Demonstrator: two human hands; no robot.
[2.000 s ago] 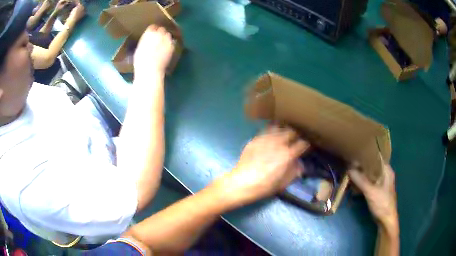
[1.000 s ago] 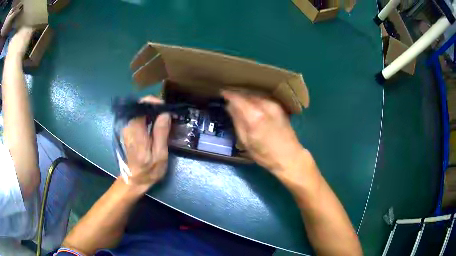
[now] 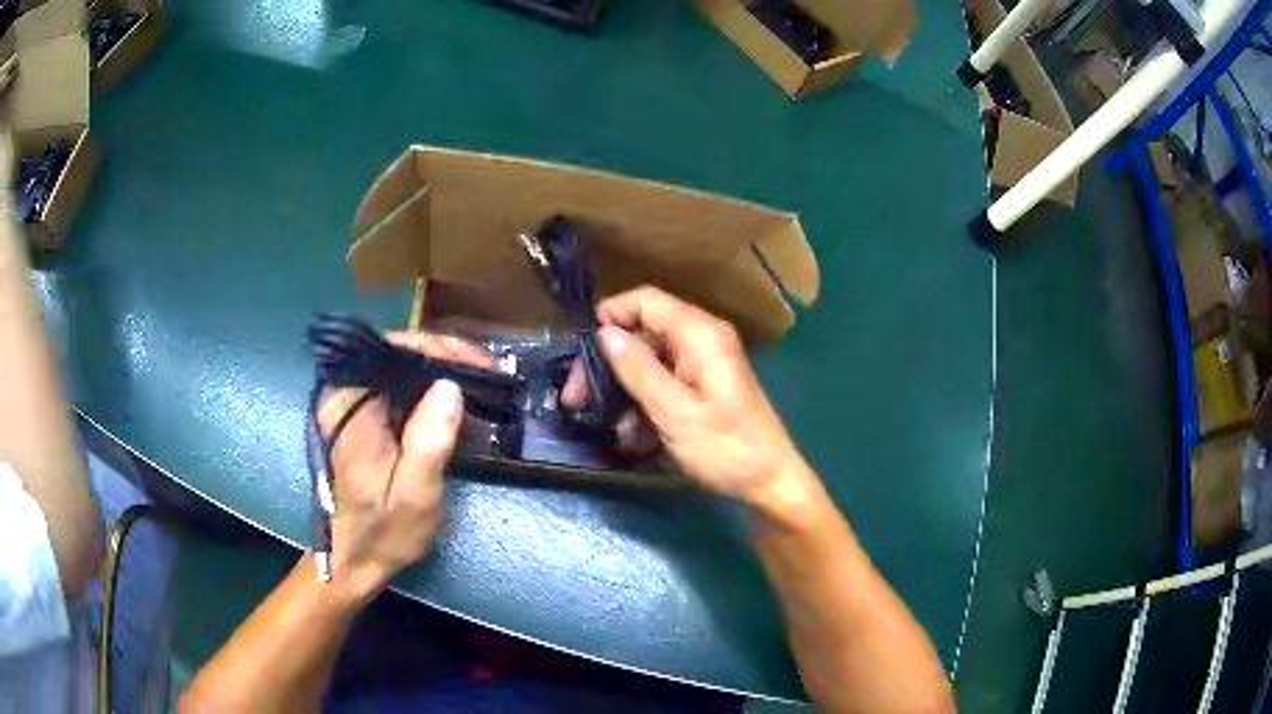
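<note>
An open brown carton (image 3: 600,209) lies in front of me on the dark-green table, its lid standing up at the far side. My left hand (image 3: 384,460) holds a coiled black cable (image 3: 370,366) over the carton's left end; a thin lead with a shiny tip hangs down by the wrist. My right hand (image 3: 684,391) holds a second black cable bundle (image 3: 569,272) upright over the carton, metal plug tips at its top. Between my hands, a clear plastic bag (image 3: 523,356) and a pale block (image 3: 561,444) show inside, partly hidden by hands and cables.
Other open cartons with black contents stand at the far left (image 3: 53,181), far centre (image 3: 816,63) and far right (image 3: 1039,147). White-tube racking (image 3: 1102,133) crosses the upper right. Another person's arm (image 3: 42,377) is at the left edge. The curved table edge runs close in front of me.
My right hand has raised a black cable bundle out of the carton. My left hand still holds its cable, now with a hanging lead in clear view. The neighbour's hand has left the view.
</note>
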